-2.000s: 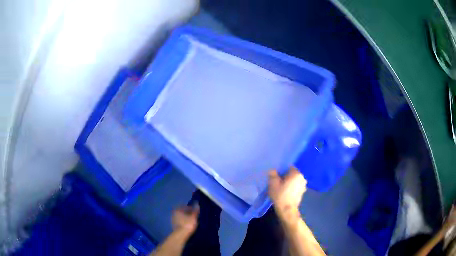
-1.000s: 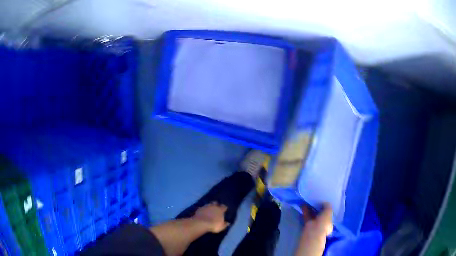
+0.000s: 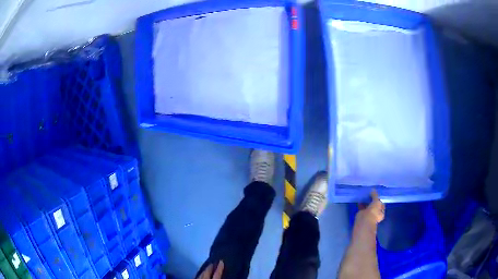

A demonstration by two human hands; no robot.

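Observation:
A blue crate (image 3: 440, 125) with a white liner sheet (image 3: 382, 103) on its bottom is at the right. My right hand (image 3: 373, 210) grips the near rim of this crate, fingers over the edge. A second blue crate (image 3: 218, 129) with a white liner sheet (image 3: 221, 65) lies to its left, with a narrow gap between them. My left hand (image 3: 211, 270) is at the bottom edge beside my leg, mostly cut off, and only some fingers show. It touches no crate.
Stacked blue crates (image 3: 71, 190) with white labels and a green crate (image 3: 12, 259) stand at the left. A blue lattice piece (image 3: 90, 103) is behind them. Yellow-black tape (image 3: 289, 188) runs between my shoes. A blue stool (image 3: 412, 261) is at the lower right.
The crate in my right hand has gone from steeply tilted to nearly level beside the other crate. My left hand has moved down to the bottom edge. The view has shifted.

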